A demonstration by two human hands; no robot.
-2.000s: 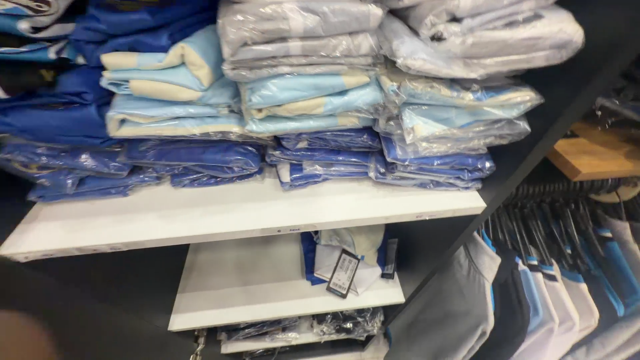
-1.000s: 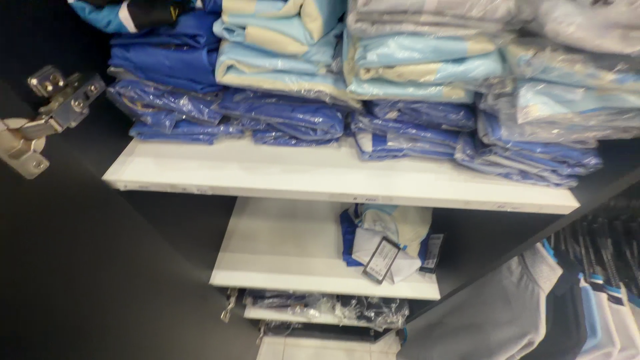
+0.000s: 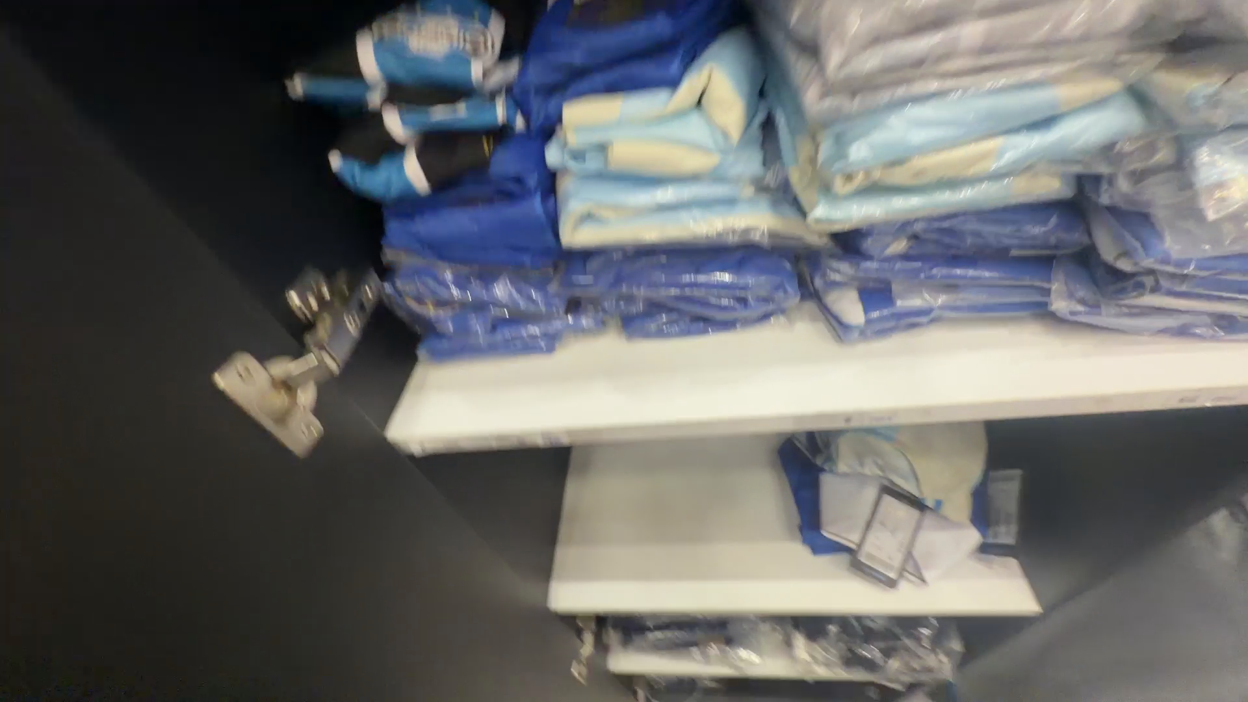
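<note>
Neither of my hands is in the head view. Several stacks of folded garments in clear plastic bags lie on a white shelf. Blue bagged garments form the bottom layer, light blue and cream ones lie over them, and grey ones are on top at the right. At the upper left are folded black and blue garments with white trim. On a lower white shelf lies a white, cream and blue garment with a hang tag.
A metal cabinet hinge sticks out from a dark panel at the left. Further down, a third shelf holds plastic-wrapped items. A blurred grey shape fills the lower right corner.
The view has swung left and nearer the shelves, so the hinge and dark panel have come in and the hanging garments at the right have mostly gone out. No garment has plainly moved.
</note>
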